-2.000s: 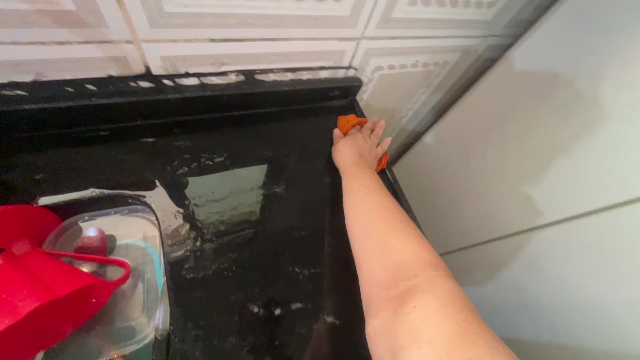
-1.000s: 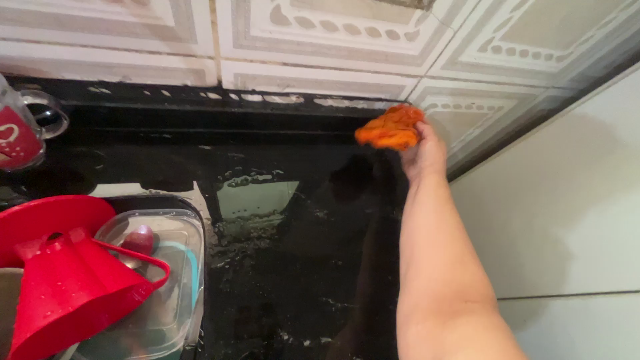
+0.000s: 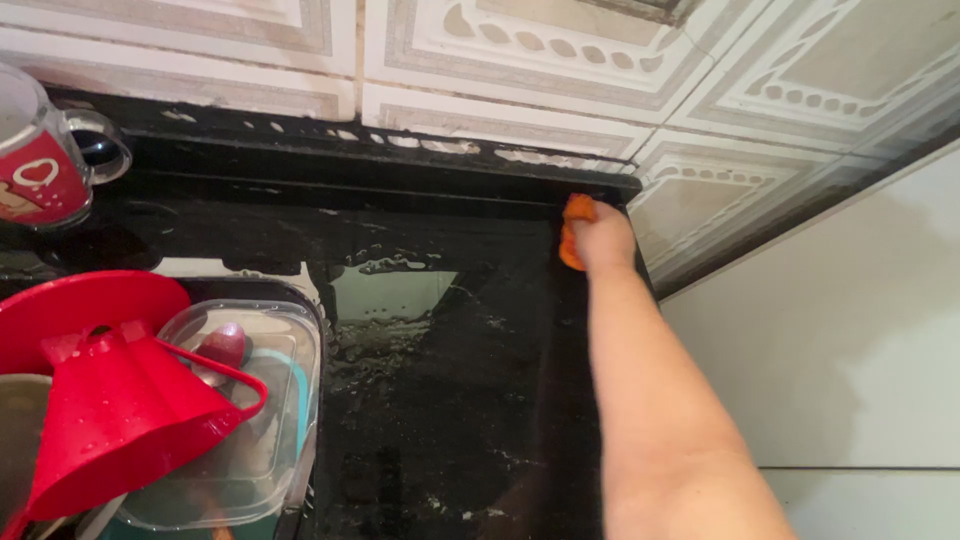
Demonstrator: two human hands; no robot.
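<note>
My right hand (image 3: 606, 234) grips an orange cloth (image 3: 577, 232) at the back right corner of a wet black stone countertop (image 3: 450, 420), just in front of its low backsplash ledge (image 3: 375, 166). The cloth is bunched up and touches the counter near the corner. Water beads and streaks lie on the counter to the left of my forearm. My left hand is out of the frame.
At the left, a red plastic coffee filter holder (image 3: 127, 412) rests by a clear plastic container (image 3: 277, 465) in the sink area. A glass mug (image 3: 45, 161) stands behind them. Patterned wall tiles (image 3: 510, 112) rise behind; a white panel (image 3: 825, 360) borders the right side.
One second ago my right hand held the orange cloth near the backsplash, with the cloth pointing left; now the cloth is bunched lower, at the counter's right corner. The view has shifted between frames.
</note>
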